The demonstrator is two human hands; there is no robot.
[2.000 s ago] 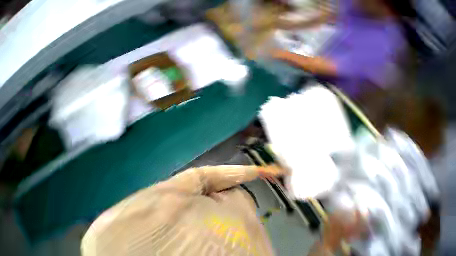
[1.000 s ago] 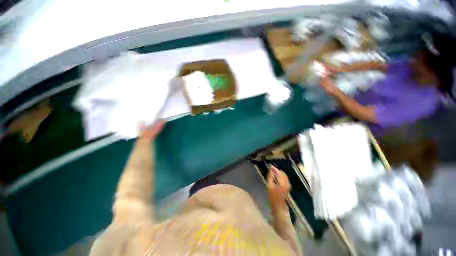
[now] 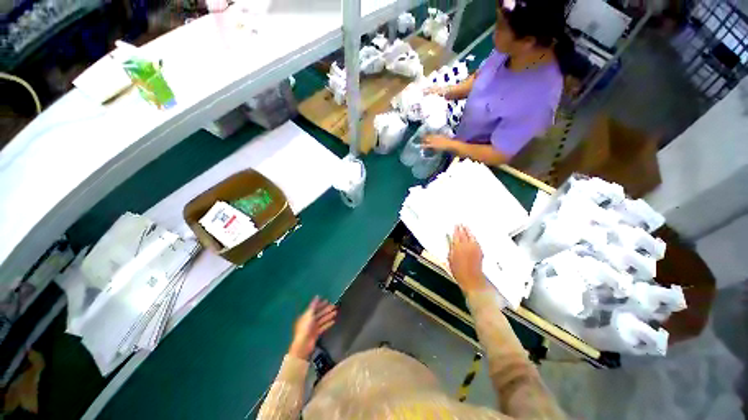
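Note:
A pile of flat white carton blanks (image 3: 484,205) lies on the side rack to the right. My right hand (image 3: 466,256) lies on the near part of the pile, fingers pointing away from me; whether it grips a blank cannot be told. My left hand (image 3: 313,321) is over the front edge of the green bench (image 3: 271,312), palm half turned inward, fingers apart, holding nothing.
A brown box (image 3: 271,234) holds green items and printed cards. Loose white sheets (image 3: 131,279) lie at the left. One bagged product (image 3: 351,180) stands on the bench. Bulk bagged products (image 3: 599,262) heap at the right. A coworker in purple (image 3: 517,107) handles bagged products.
The view has swung right. My left hand has left the white sheets and moved to the bench's front edge. My right hand has moved onto the carton blanks.

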